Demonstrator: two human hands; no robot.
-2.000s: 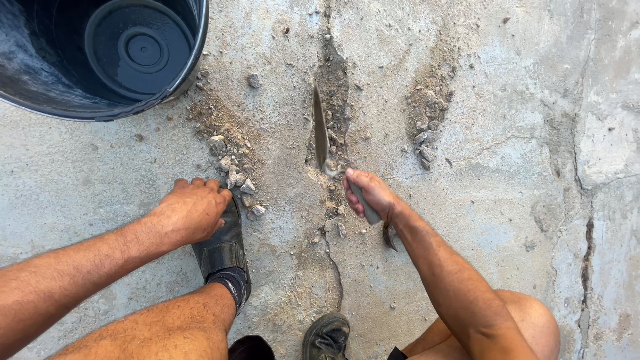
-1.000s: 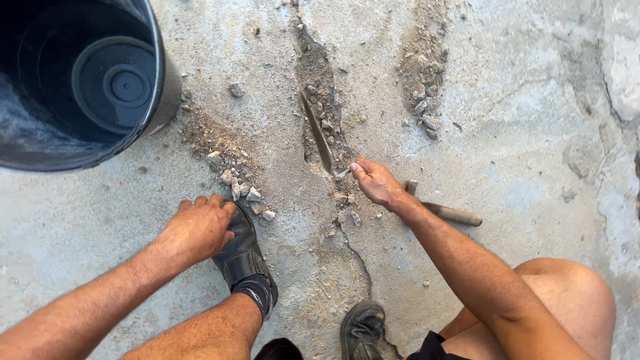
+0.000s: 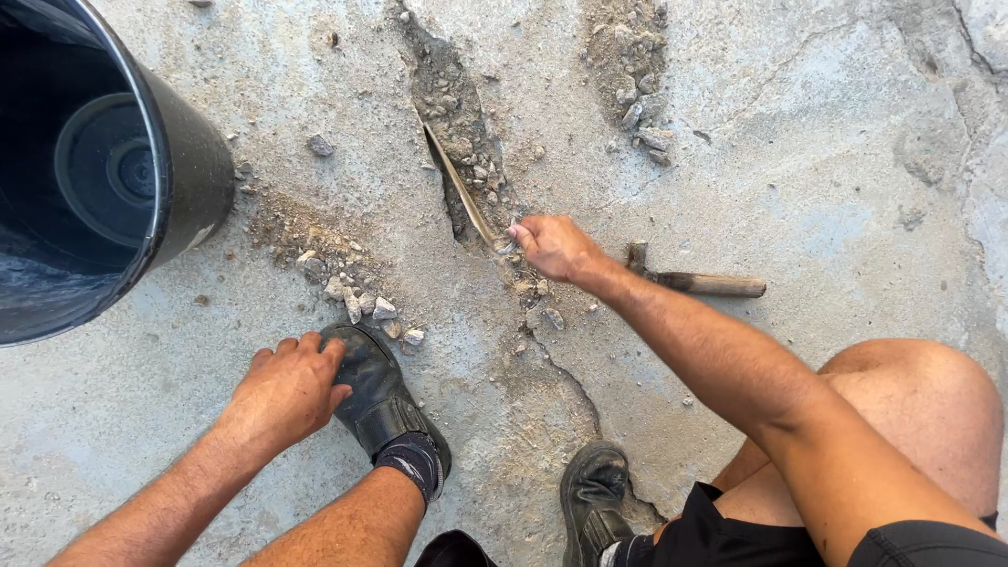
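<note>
My right hand (image 3: 554,246) is closed on a trowel at its neck end; the handle is hidden by the hand. The trowel's narrow metal blade (image 3: 461,185), seen nearly edge-on, lies in the gouged channel (image 3: 449,94) in the concrete, along its left side, among loose rubble. My left hand (image 3: 295,386) holds nothing and rests with spread fingers on the toe of the black left shoe (image 3: 368,378). Just in front of that shoe is a pile of stones and grit (image 3: 339,276).
A black bucket (image 3: 193,169) stands at the upper left. A hammer with a wooden handle (image 3: 713,284) lies right of my right wrist. More rubble (image 3: 634,87) is heaped at the upper right. A crack (image 3: 575,382) runs toward the right shoe (image 3: 596,492).
The trowel blade has tilted from nearly upright in view to a slant, staying in the channel. The hammer, mostly hidden at first, now shows beside my right forearm. The view has shifted.
</note>
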